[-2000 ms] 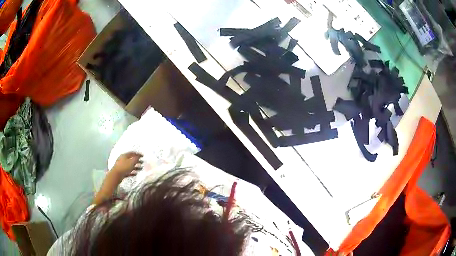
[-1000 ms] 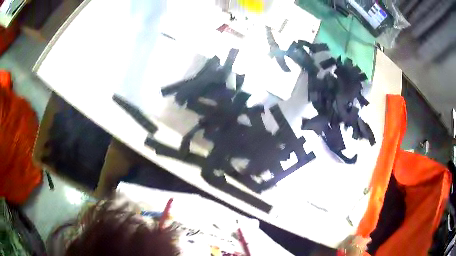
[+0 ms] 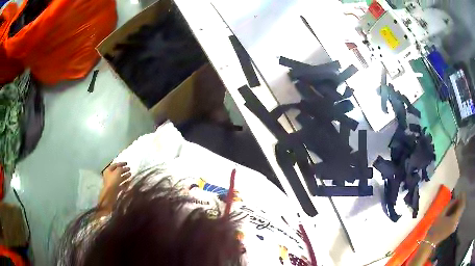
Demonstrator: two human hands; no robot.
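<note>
A dense heap of black strips (image 3: 325, 124) lies on the pale table in front of me. A smaller pile of shorter black pieces (image 3: 409, 156) lies to its right. My left hand (image 3: 115, 179) is low at the left beside my white clothing, fingers apart, with nothing seen in it. My right hand (image 3: 449, 217) is at the lower right beside the orange sack (image 3: 419, 231), off the table edge. Its fingers are extended and blurred, and it appears empty. The sack is cut off by the lower edge.
The sewing machine head (image 3: 388, 36) stands at the upper right, with a dark screen (image 3: 461, 91) beside it. A carton (image 3: 153, 101) with black pieces is left of the table (image 3: 346, 228). Another orange sack (image 3: 73, 41) lies upper left. Hair covers the lower middle.
The view has swung, bringing the machine head and screen into sight. My right hand now shows fully beside the orange sack, farther up. My left hand, unseen one second ago, shows again.
</note>
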